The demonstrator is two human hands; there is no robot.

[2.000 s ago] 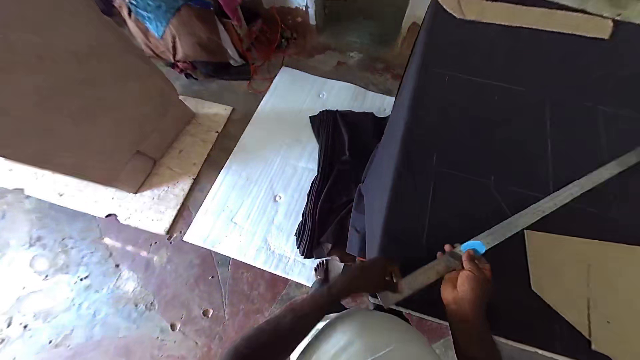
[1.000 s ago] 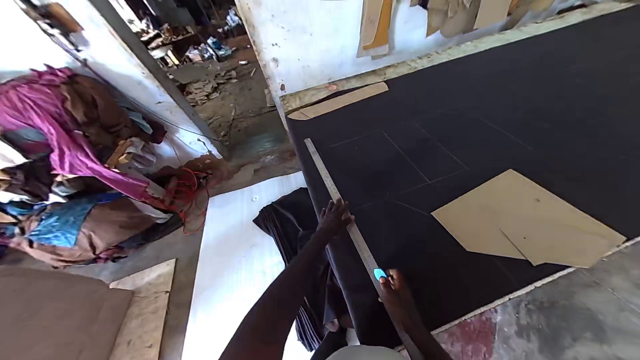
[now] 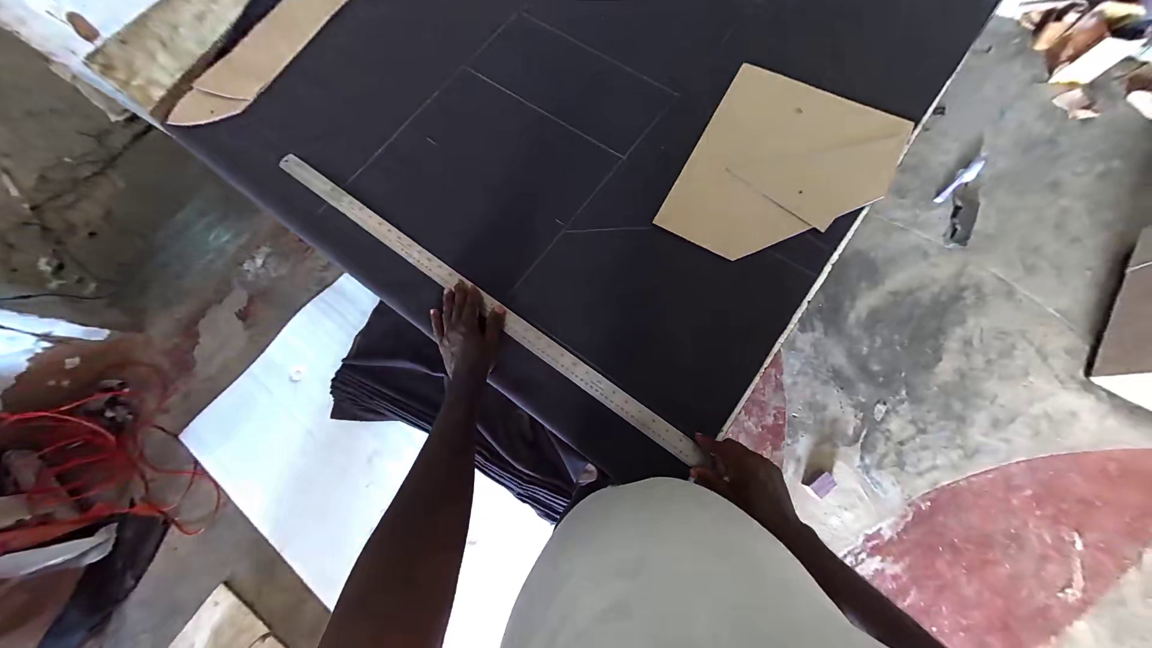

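A long metal ruler (image 3: 576, 367) lies slantwise on dark fabric (image 3: 504, 207) spread over a table, near the fabric's folded-over edge. My left hand (image 3: 466, 331) rests flat with its fingers on the ruler's middle. At the ruler's near end, my right hand (image 3: 733, 472) has its fingers around or against the metal; the grip underneath is hidden. Thin chalk-like lines cross the fabric beyond the ruler. A tan cardboard pattern piece (image 3: 774, 162) lies on the fabric to the right, and a narrow one (image 3: 261, 63) lies at the upper left.
Folded dark fabric (image 3: 387, 369) hangs or lies in a stack beside the table's left edge, over a white sheet (image 3: 297, 405) on the floor. A tangle of red cord (image 3: 90, 450) lies at far left. Scraps (image 3: 1089, 54) lie on the floor at upper right.
The view has swung and tilted strongly. A small bright blue thing by my right hand, seen in both earlier frames, is no longer visible there. My left hand remains on the ruler since one second ago.
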